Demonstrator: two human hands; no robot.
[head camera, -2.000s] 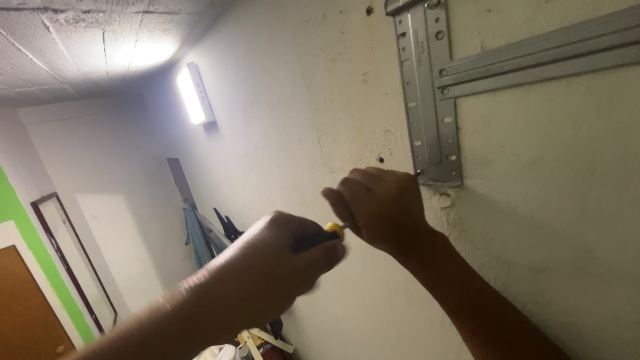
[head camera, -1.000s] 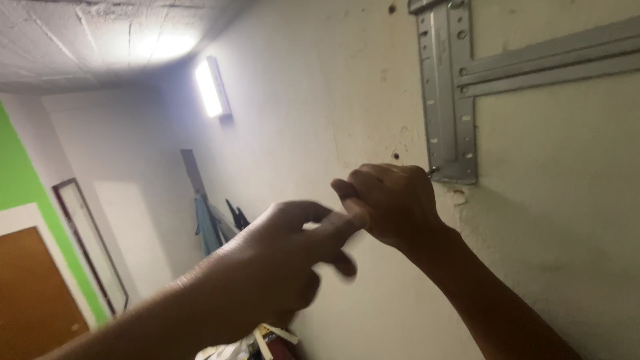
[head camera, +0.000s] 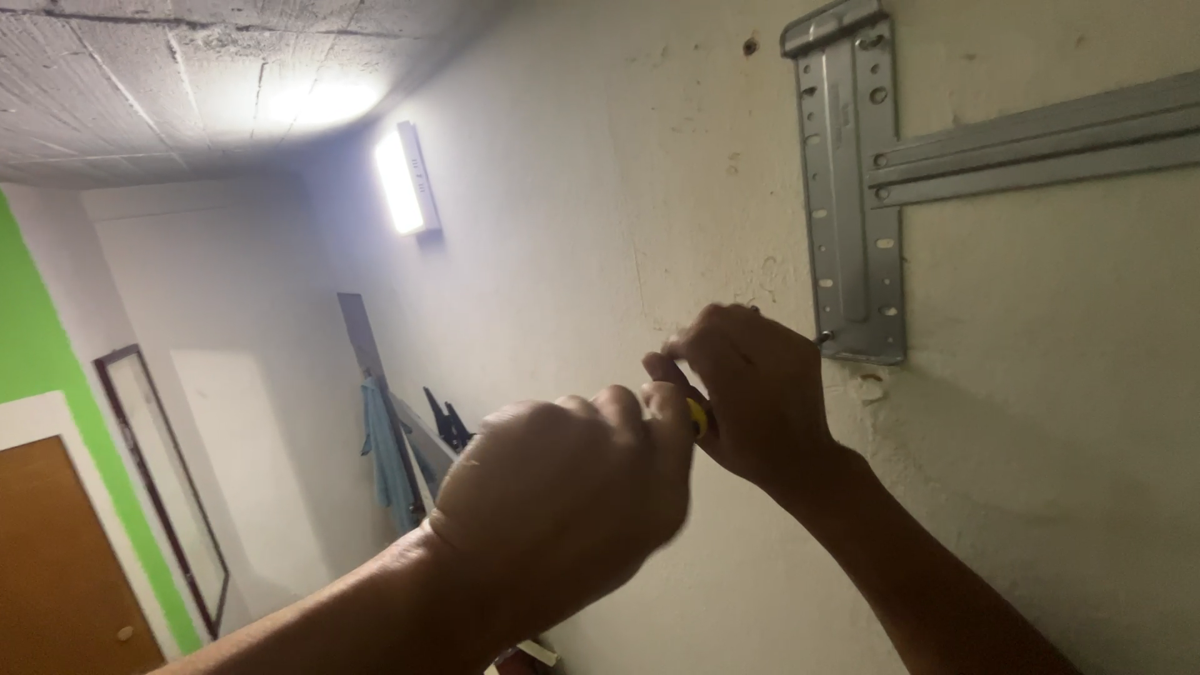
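Observation:
A grey metal wall bracket (head camera: 855, 234) is fixed upright on the wall, with a horizontal metal rail (head camera: 1031, 141) running off to the right. My left hand (head camera: 572, 478) is closed round the handle of what looks like a screwdriver; only a bit of its yellow part (head camera: 697, 418) shows between my hands. My right hand (head camera: 755, 394) curls around the tool's front part, just left of the bracket's lower end. A short dark metal end (head camera: 824, 337) reaches from behind my right knuckles to the bracket's bottom left corner. My fingers hide the rest of the tool.
A lit lamp (head camera: 403, 180) is mounted farther along the wall, below the rough ceiling (head camera: 187, 84). Beyond my left arm are a blue cloth (head camera: 382, 450), a long board (head camera: 361, 333) and black clamp-like tools (head camera: 448, 420). A narrow framed mirror-like panel (head camera: 169, 478) and a brown door (head camera: 61, 562) stand left.
One second ago my left hand's fingers were partly spread, with no handle visible; now they are closed on it. My right hand stays beside the bracket's lower corner.

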